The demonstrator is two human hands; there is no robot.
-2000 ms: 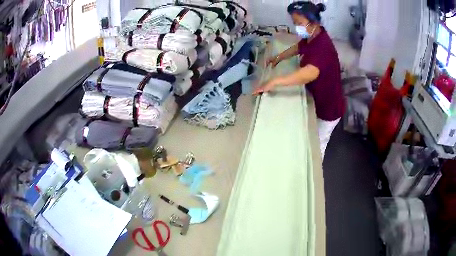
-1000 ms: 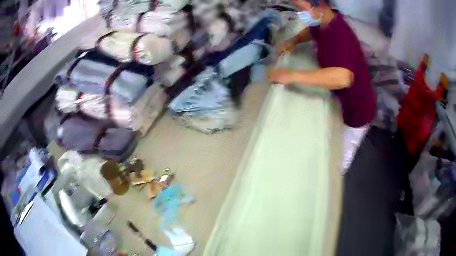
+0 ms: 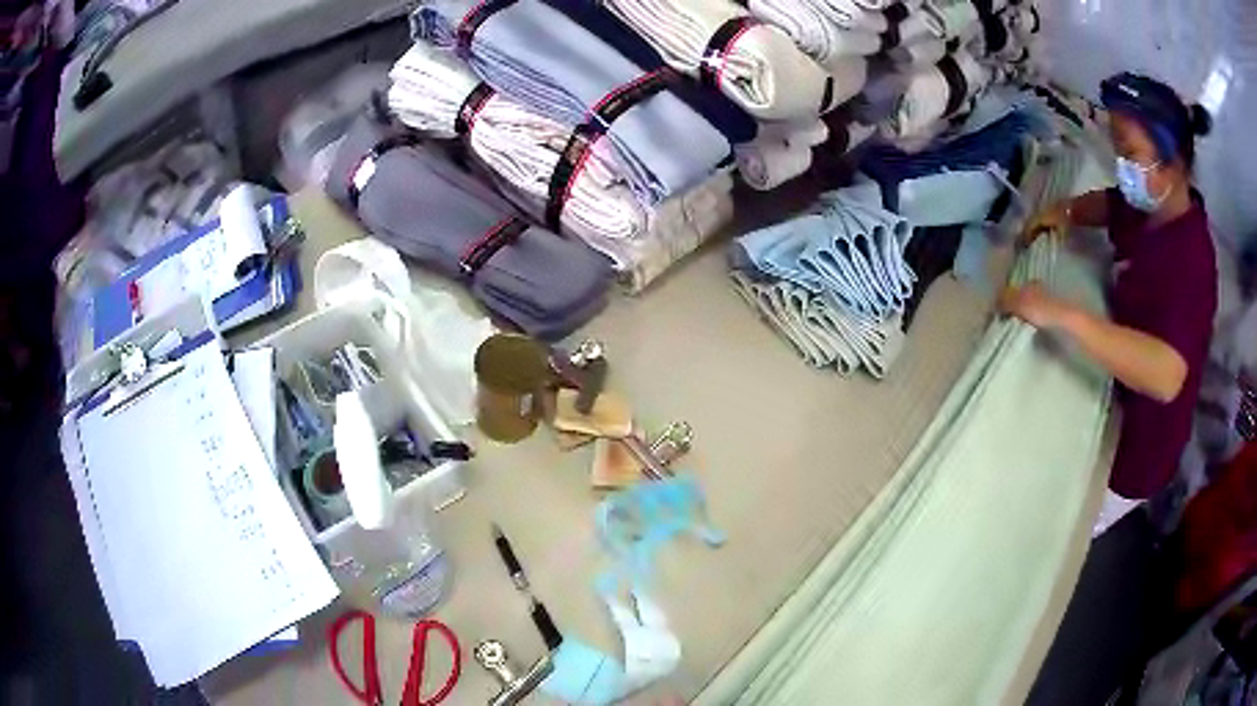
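Note:
No hand of mine is in view. A long pale green fabric lies along the right side of the beige table, with lengthwise creases, and runs out at the bottom edge. At its far end a co-worker in a dark red top and face mask has both hands on it, gathering it. Light blue pleated fabric lies folded left of it, with navy fabric behind. Red-handled scissors, a black pen and a crumpled light blue piece lie nearer me.
Tied fabric bundles are stacked at the back, a grey one in front. Left are paper sheets, a blue clipboard and a white tray. A brown cup and metal clips stand near the middle.
The view has swung left and down, so the table things sit further right. The co-worker's hands are now bunching the fabric's far end, and its surface shows more creases.

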